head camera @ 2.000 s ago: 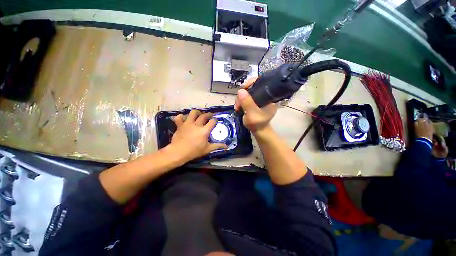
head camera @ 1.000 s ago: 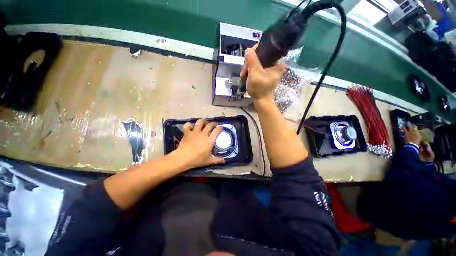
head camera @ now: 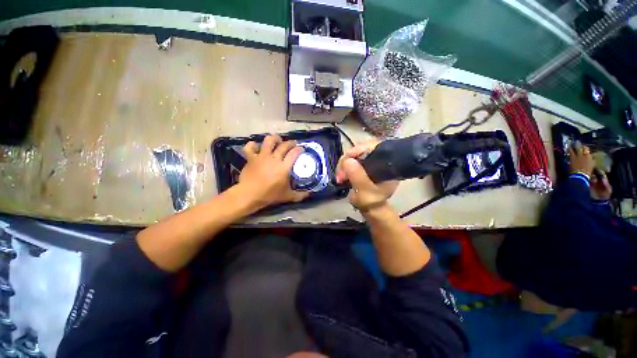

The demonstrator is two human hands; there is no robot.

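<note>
A black speaker housing point(head camera: 227, 161) lies on the bench in front of me. A speaker driver point(head camera: 306, 166) with a dark cone and pale centre sits face up in its right part. My left hand point(head camera: 269, 168) rests on the housing, fingertips and thumb at the driver's left edge. My right hand point(head camera: 364, 178) grips the black electric screwdriver point(head camera: 408, 157), held nearly level with its front end at the driver's right edge. The bit tip and any screw cannot be made out.
The screw feeder point(head camera: 323, 59) and bag of screws point(head camera: 391, 87) stand behind. Another housing with a driver point(head camera: 482, 164) lies right, beside the red wire bundle point(head camera: 527, 143). Stacked housings point(head camera: 28, 84) are far left. A spring point(head camera: 583, 49) hangs upper right. Another person point(head camera: 573, 238) works at right.
My right hand and the screwdriver have come down from the feeder to the driver's right edge. The screwdriver has tipped from steep to nearly level. My left hand stays on the housing.
</note>
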